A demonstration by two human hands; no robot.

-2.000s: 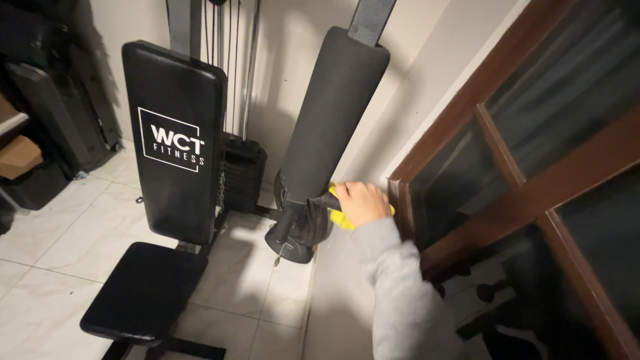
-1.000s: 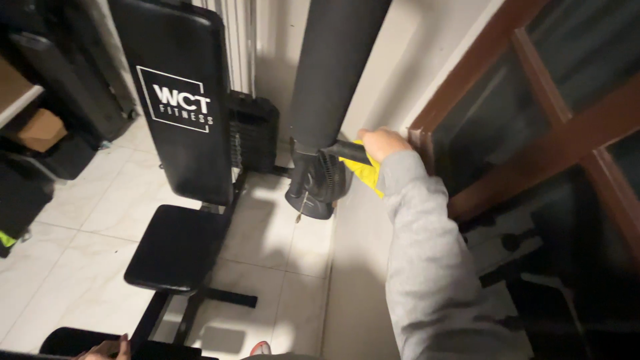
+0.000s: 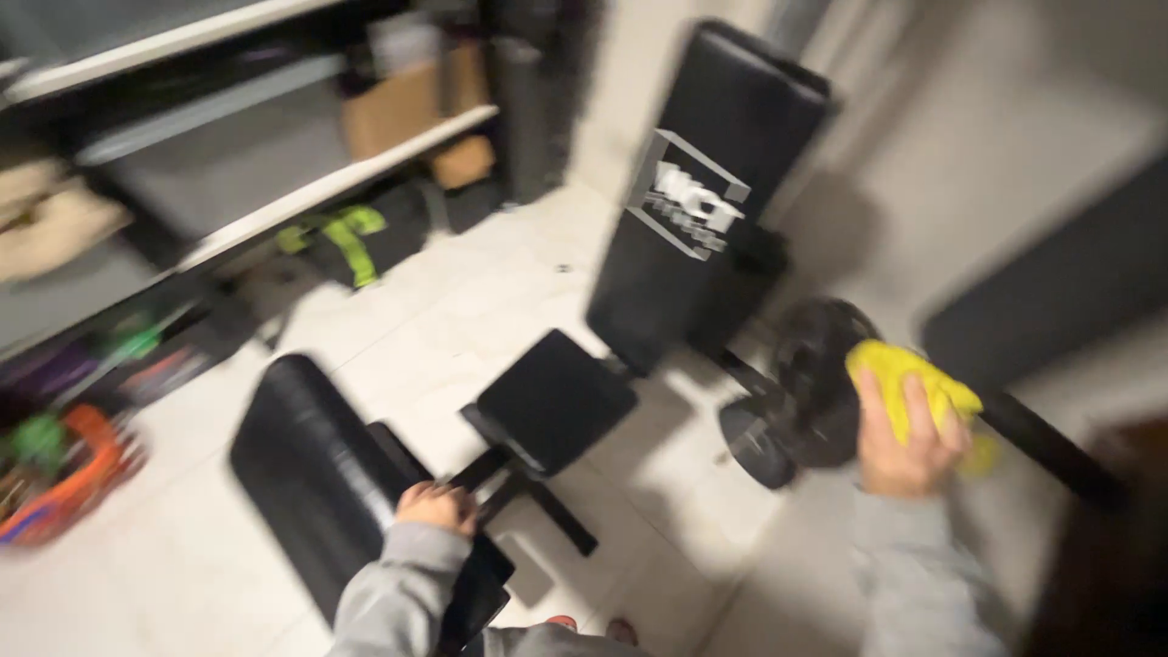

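My right hand point(image 3: 912, 447) holds a bunched yellow cloth point(image 3: 912, 383) at the right, beside the black padded arm point(image 3: 1049, 274) of a home gym machine and its black handle bar point(image 3: 1049, 443). My left hand point(image 3: 438, 506), lower left of centre, rests at the edge of a black padded cushion point(image 3: 310, 456); whether its fingers grip anything cannot be told in the blur. Between the hands is the machine's black square seat point(image 3: 557, 401). The black backrest point(image 3: 703, 182) with white lettering rises behind it.
A shelf unit point(image 3: 347, 182) with boxes stands at the upper left. Below it lie a black item with lime-green straps point(image 3: 351, 242) and an orange basket point(image 3: 82, 474). The machine's frame leg point(image 3: 561, 520) crosses the tiled floor near my feet point(image 3: 620, 630).
The view has swung left and down. My right hand with the yellow cloth has come off the handle beside the padded arm. My left hand, barely showing at the lower edge before, is now in full view.
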